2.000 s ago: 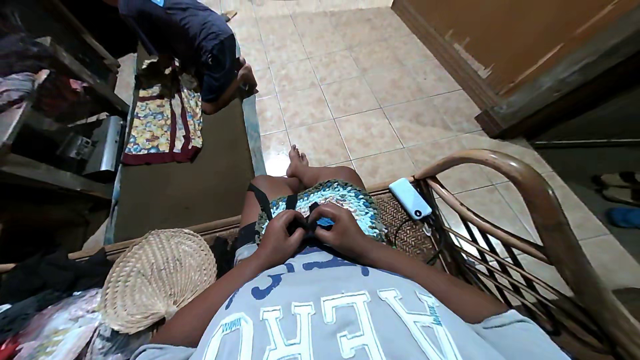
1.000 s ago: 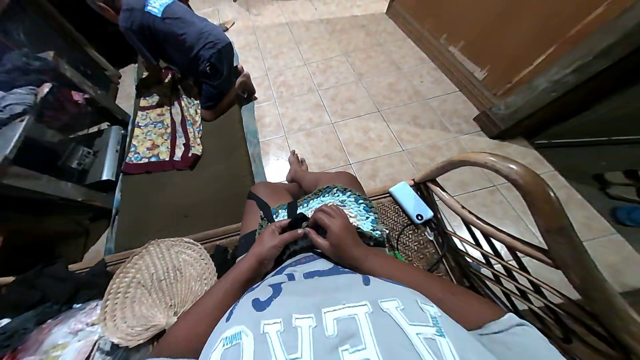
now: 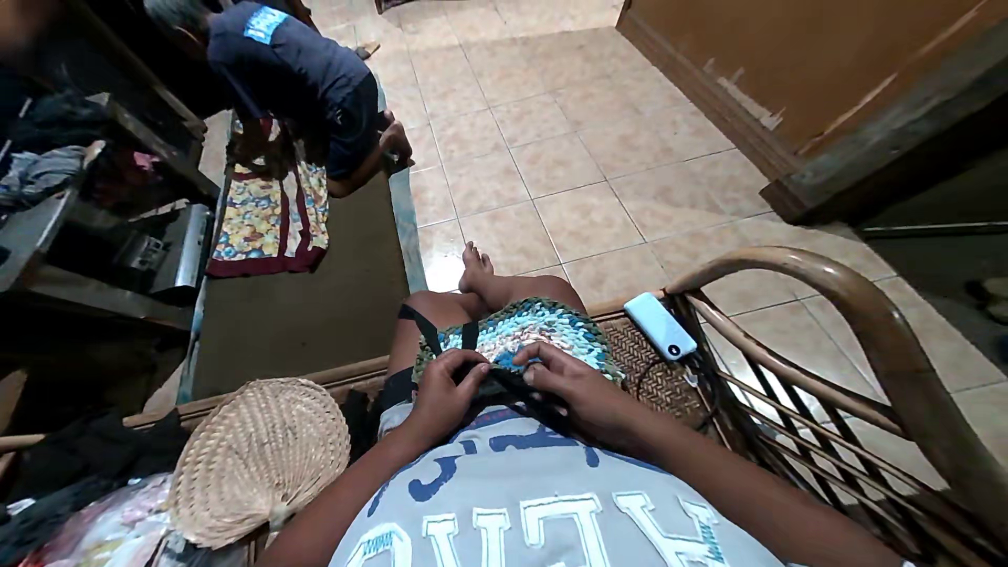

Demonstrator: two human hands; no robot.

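Note:
A round piece of knotted or crocheted work [image 3: 551, 323] in blue, white and green lies across my lap. Dark fabric strips [image 3: 470, 336] hang over its left part and my leg. At its near edge, my left hand [image 3: 453, 386] pinches black fabric [image 3: 504, 387] between thumb and fingers. On the right side of that same black fabric, close to the work's edge, is my right hand [image 3: 563, 382], its fingers curled and touching it. Whether a small tool is between the fingers cannot be told.
I sit on a rattan bench with a curved armrest [image 3: 835, 291]. A light blue phone or power bank [image 3: 660, 324] with a cable lies at right, a woven fan [image 3: 260, 461] at left. Beyond, a person [image 3: 299, 79] kneels on a mat [image 3: 315, 331] over patterned cloth [image 3: 256, 220].
My hands have shifted a little on the black fabric; my right hand now sits farther from my left. The kneeling person bends forward over the patterned cloth, as before.

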